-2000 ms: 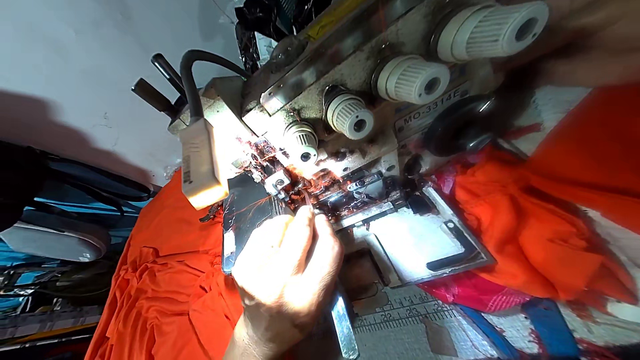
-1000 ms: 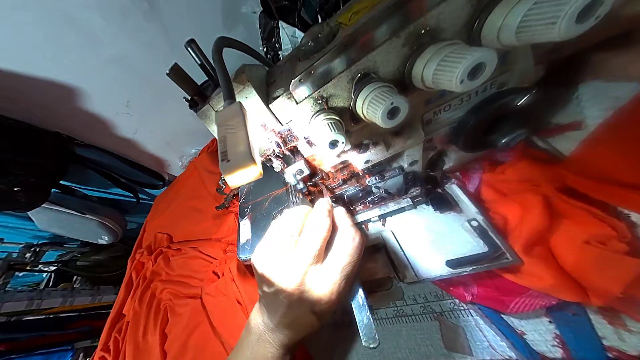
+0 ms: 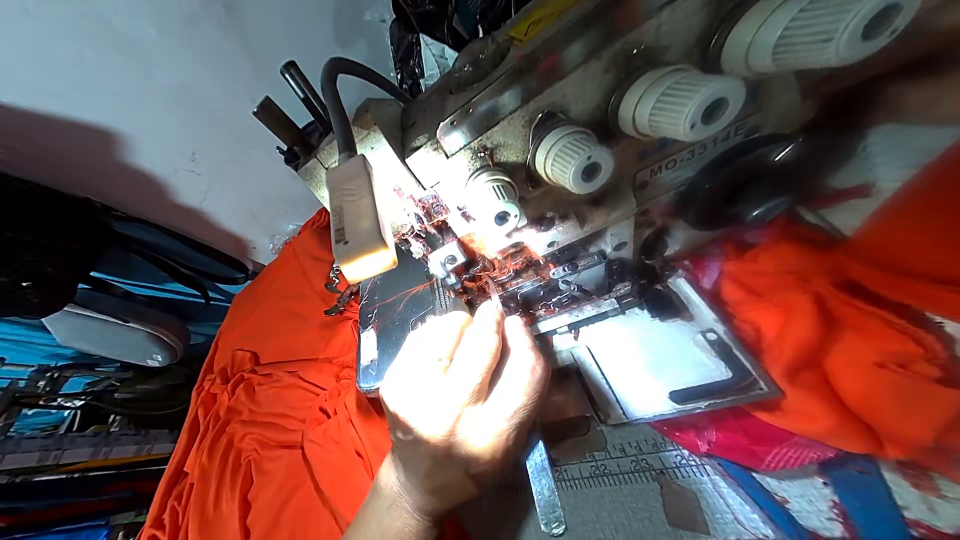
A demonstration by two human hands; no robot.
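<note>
My left hand (image 3: 465, 397) is at the lower middle of the head view, its fingers closed around metal tweezers (image 3: 546, 491). Their flat rear end shows below the palm. The tip by my fingertips is at the looper area (image 3: 517, 270) of an overlock sewing machine (image 3: 510, 150), where orange-red lint and thread cling to the parts. A few loose orange threads (image 3: 401, 296) cross the dark plate left of my fingers. At the upper right, my right hand (image 3: 892, 82) is dark and blurred beside the black handwheel (image 3: 739, 184); its fingers and grip cannot be made out.
A small lamp (image 3: 360, 217) shines just left of the needle area. White tension dials (image 3: 574, 157) line the machine head. The metal cover (image 3: 660, 367) lies swung out to the right. Orange fabric (image 3: 277, 420) hangs at left, more (image 3: 840, 330) at right. A measuring scale (image 3: 637, 465) runs along the table.
</note>
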